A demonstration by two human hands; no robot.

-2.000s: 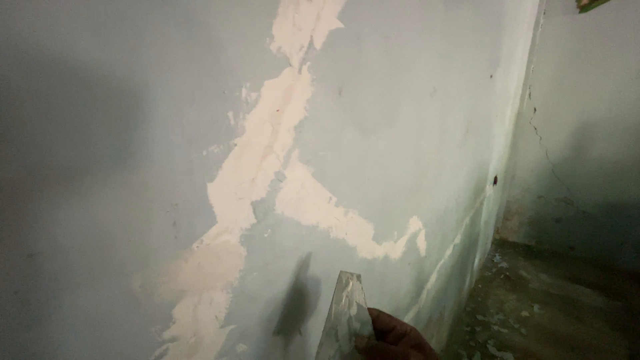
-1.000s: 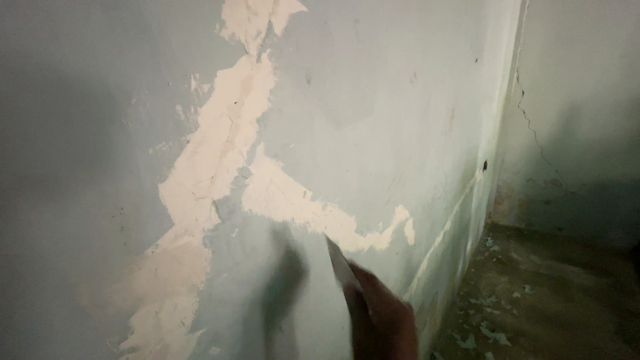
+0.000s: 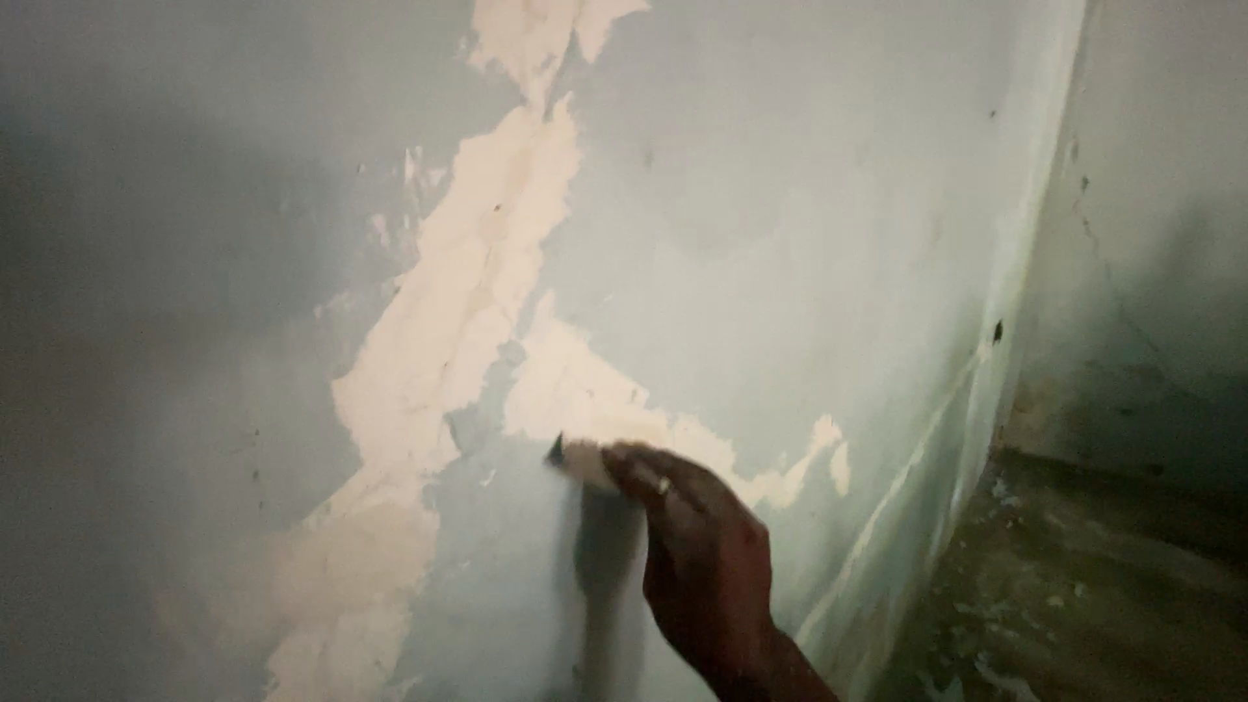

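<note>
My right hand grips a putty knife, its blade pointing left and blurred. The blade is at the lower edge of a cream filler patch that branches right across the grey-green wall. Left of it a wider, rough-edged strip of filler runs diagonally from the top of the view to the bottom. The hand's shadow falls on the wall beneath the blade. My left hand is out of view.
At the right the wall meets a corner beside another wall with a thin crack. Pale flakes lie on the dark floor at the lower right. A light diagonal line crosses the wall near the corner.
My right hand has risen from the bottom edge to the branching filler patch, and the putty knife has turned from pointing up to pointing left.
</note>
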